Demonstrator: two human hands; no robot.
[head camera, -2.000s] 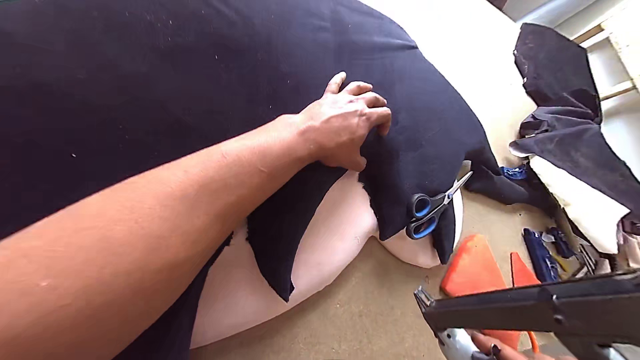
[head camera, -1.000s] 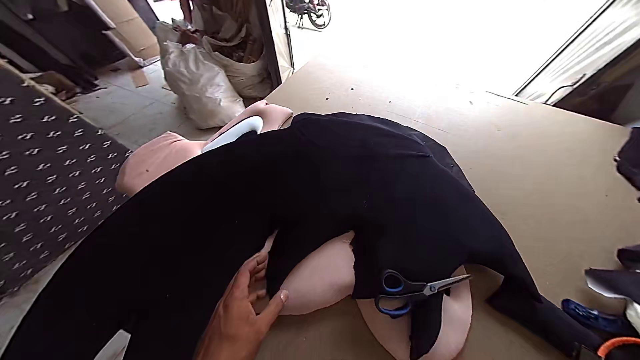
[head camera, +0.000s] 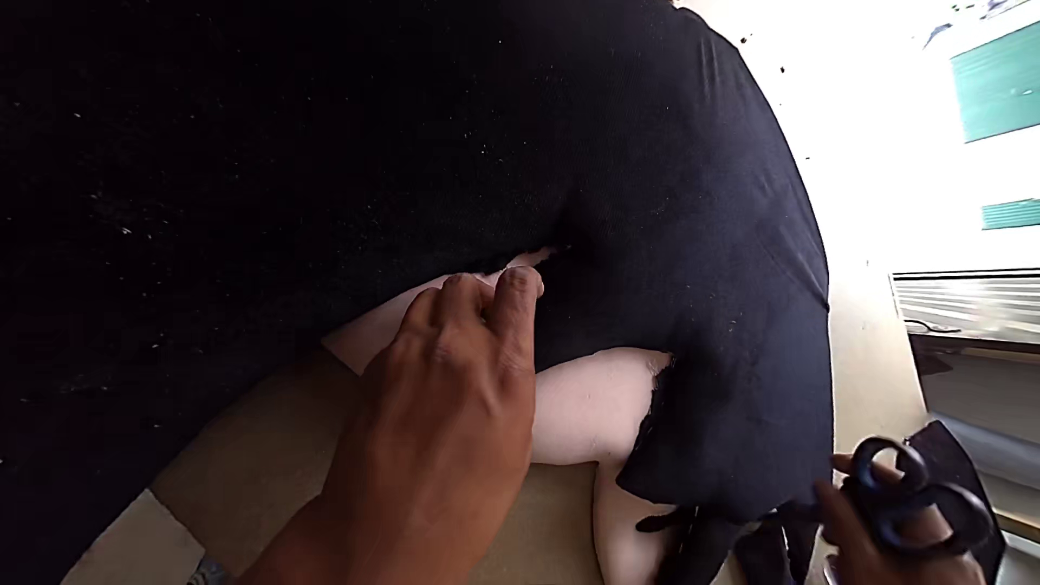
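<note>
A large piece of black fabric (head camera: 691, 227) lies over pale pink foam (head camera: 597, 402), which shows through the cuts in the fabric. My left hand (head camera: 455, 390) rests at the middle slit, its fingertips at the fabric's cut edge and the foam; whether it pinches either is hidden. At the lower right, my right hand (head camera: 881, 520) holds scissors with black and blue handles (head camera: 918, 496). The handle loops point up and right, and the hand is blurred. The blades are hard to make out beside the fabric's lower edge.
The tan tabletop (head camera: 865, 366) shows along the right of the fabric and below it. Dark fabric scraps (head camera: 959, 463) lie behind my right hand. Small dark specks dot the bright surface at the top right. A piece with a straight pale edge (head camera: 134, 544) is at the lower left.
The scissors, which lay on the fabric and foam in both earlier frames, are now in my right hand. My left hand has moved onto the slit. The view has shifted closer to the fabric.
</note>
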